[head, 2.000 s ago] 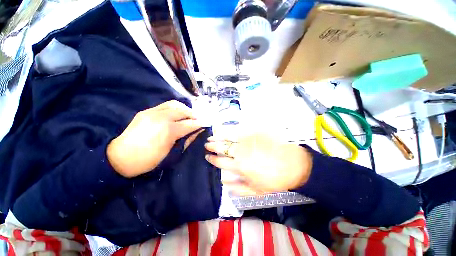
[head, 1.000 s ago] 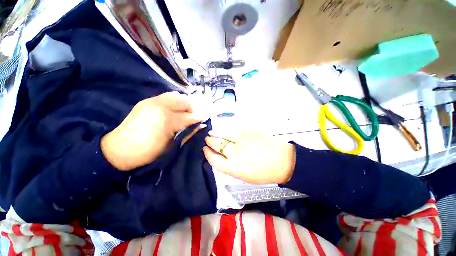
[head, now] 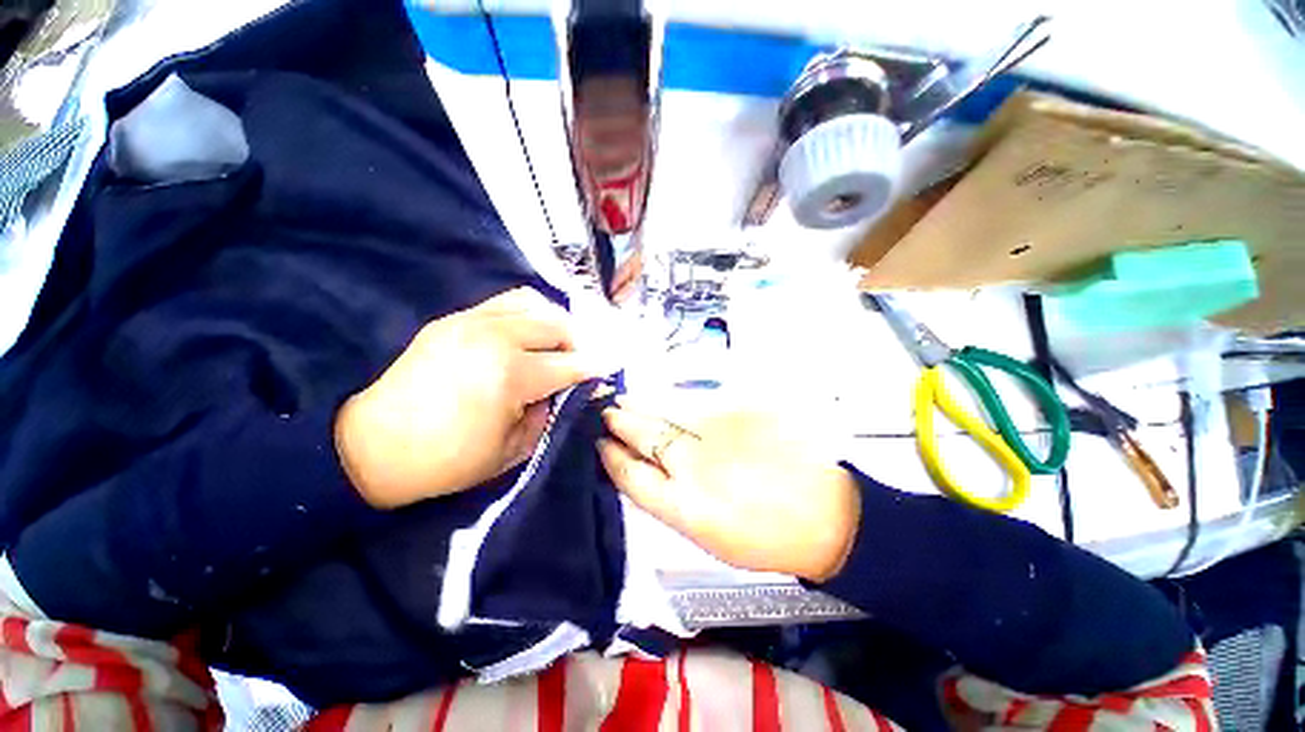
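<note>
A dark navy garment piece (head: 329, 229) covers the left side and runs under both hands in front of the needle. Its near part (head: 551, 543) shows white edges and hangs over the front edge. My left hand (head: 455, 408) pinches the cloth just left of and below the presser foot (head: 697, 296). My right hand (head: 737, 486), with a ring on one finger, holds the cloth edge with its fingertips, close to my left fingertips. The exact grip under the fingers is hidden.
Scissors (head: 923, 343) with yellow and green handles lie right of my right hand. Beyond them are a wooden-handled tool (head: 1149, 472), a pale green block (head: 1166, 283) and brown cardboard (head: 1088, 200). The machine head with a round knob (head: 842, 172) stands above the hands. A ruler strip (head: 759, 604) runs along the front edge.
The near part of the cloth is turned so that its white edges now show between the hands and the front edge. Both hands stay close together near the foot. The camera view has shifted.
</note>
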